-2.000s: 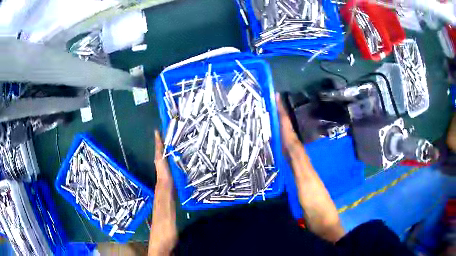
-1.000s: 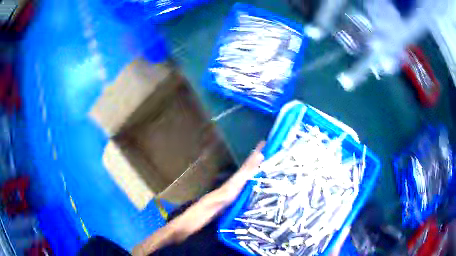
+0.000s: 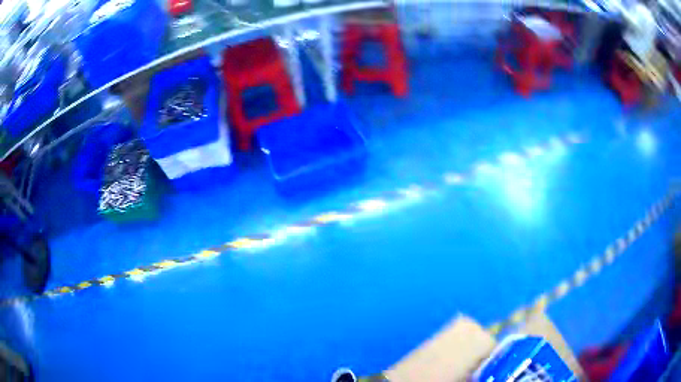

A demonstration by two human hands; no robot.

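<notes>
Neither of my hands shows in the frame. A blue parts tray [image 3: 502, 359] with slim silver metal parts is cut off by the bottom edge at the lower right. Cardboard carton flaps [image 3: 442, 354] stick up beside and behind it. The view is blurred, and whether a hand holds the tray is hidden below the edge.
Blue floor with yellow-black tape [image 3: 243, 243]. At the back stand a blue crate [image 3: 313, 149], red stools [image 3: 373, 60], a blue-and-white container stack [image 3: 196, 153] and a green-edged parts basket [image 3: 134, 213]. The bench edge [image 3: 201, 51] curves across the upper left. Part of a person [image 3: 642, 45] shows at the upper right.
The view has swung from the bench to the floor. The tray, held by my hands before, now shows only in part at the bottom right by the carton; my hands have left the view.
</notes>
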